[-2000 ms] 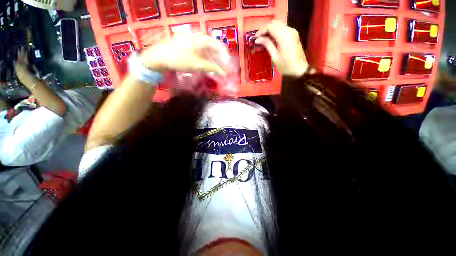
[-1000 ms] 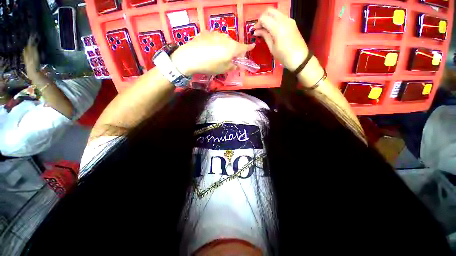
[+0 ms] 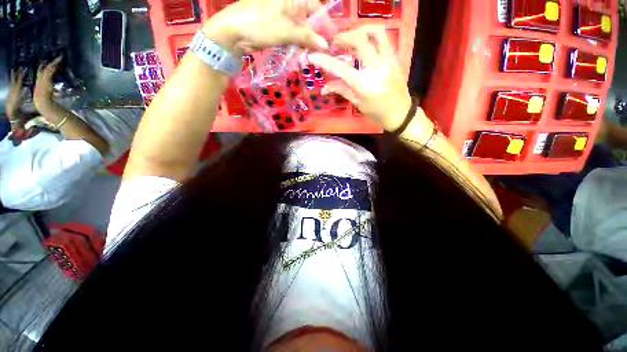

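Observation:
A clear, floppy carrier sheet [image 3: 275,96] with rows of dark-and-red lens pieces lies over the near part of the coral-red work tray [image 3: 309,127]. My left hand [image 3: 271,26], with a pale watch, holds the sheet from above; a clear shiny strip shows by its fingertips. My right hand [image 3: 375,79], with a dark bracelet, is at the sheet's right edge, fingers bent and spread. Whether it grips the edge or a slim tool cannot be told. The sheet and hands hide most tray pockets. A glossy red part [image 3: 376,7] shows at the tray's far edge.
A neighbouring coral-red tray [image 3: 450,93] at right holds red parts with yellow tabs [image 3: 546,53]. At left lie a dotted spare sheet [image 3: 148,72] and a loose smartphone [image 3: 113,40]. A person's hands [image 3: 45,89] and pale sleeve are at far left. Pale clothing [image 3: 601,206] shows at far right.
The carrier sheet is now spread out over the near pockets. My left hand has moved up and away. My right hand has moved nearer, off the rightmost red part, to the sheet's edge.

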